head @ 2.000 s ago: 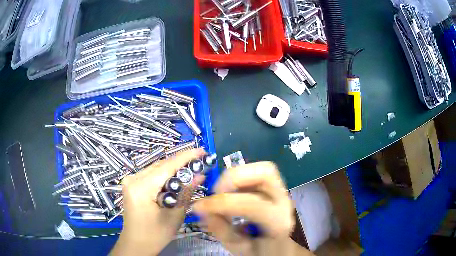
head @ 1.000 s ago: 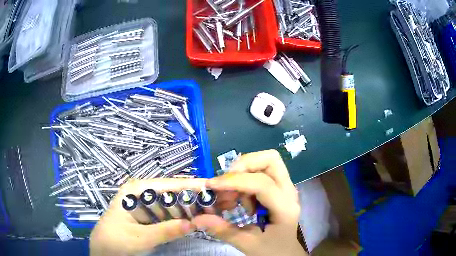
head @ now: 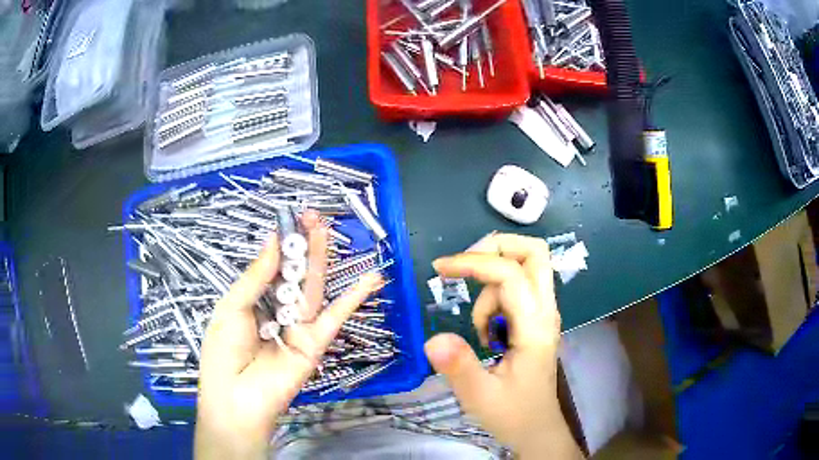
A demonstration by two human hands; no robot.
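My left hand [head: 260, 341] is over the blue parts tray [head: 409, 269]. It holds several metal shafts [head: 289, 292] in a row, with pale discs on the ends that face me. My right hand [head: 503, 314] is to the right of the tray, apart from the shafts, with thumb and index finger spread. A slim blue pen-like tool [head: 497, 332] shows in its palm under the curled fingers; most of it is hidden. The blue tray is heaped with loose metal shafts. A clear plastic box [head: 307, 117] behind it holds shafts in rows on a white sheet.
Red bins [head: 449, 110] with loose parts stand at the back. A white rounded device [head: 517, 194] and paper scraps [head: 571, 258] lie right of centre. A black ribbed arm with a yellow end [head: 663, 193] hangs right. Cartons [head: 763, 287] stand below the bench edge.
My hands have moved apart. My left hand has turned and opened somewhat, and the shaft ends now show pale discs instead of dark rings. The view has shifted slightly.
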